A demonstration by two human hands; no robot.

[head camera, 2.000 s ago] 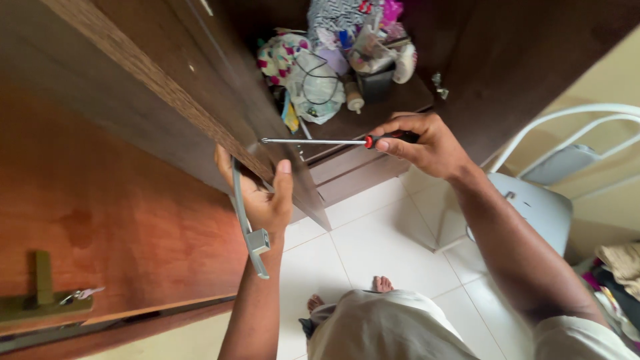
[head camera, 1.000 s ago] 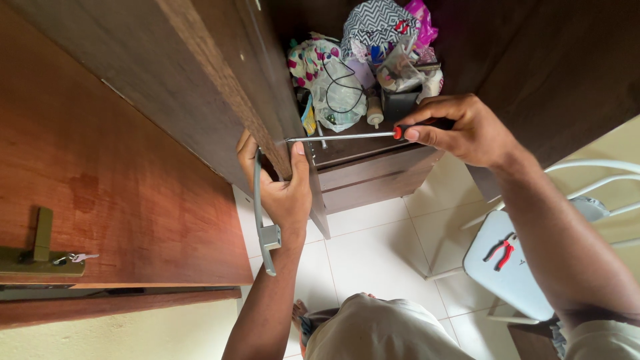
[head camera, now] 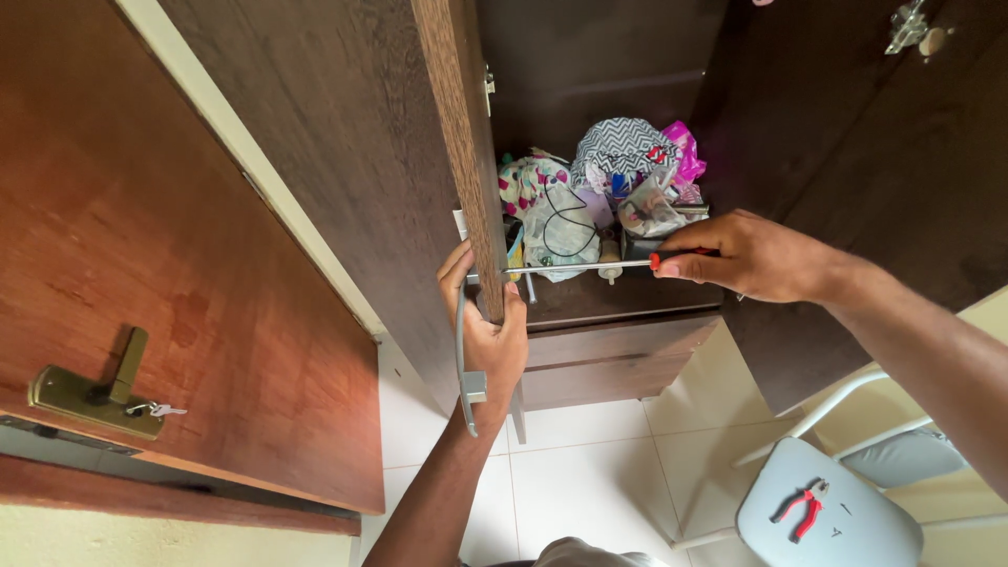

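My right hand (head camera: 736, 256) grips the dark and red handle of a screwdriver (head camera: 583, 266). Its long metal shaft runs level to the left, and the tip meets the inner face of a brown wooden cabinet door (head camera: 457, 118) near its edge. Around the lower edge of that door wraps my left hand (head camera: 492, 331), fingers on the outer side and thumb on the inner side. A curved grey metal handle (head camera: 461, 346) lies along the door's outer side, against my left fingers and palm; its lower end hangs free over my wrist. The fastening at the screwdriver tip is too small to make out.
Bags, cloth and a black cord fill a cabinet shelf (head camera: 630, 303) behind the screwdriver. Drawers (head camera: 606, 362) sit below it. Pliers with red handles (head camera: 807, 508) and small dark pieces lie on a chair seat (head camera: 850, 543) at lower right. A reddish wooden door (head camera: 197, 315) stands at left.
The screwdriver stays level at the door edge, held by my right hand, while my left hand keeps its hold around the door. The view has shifted, and the pliers on the chair show fully.
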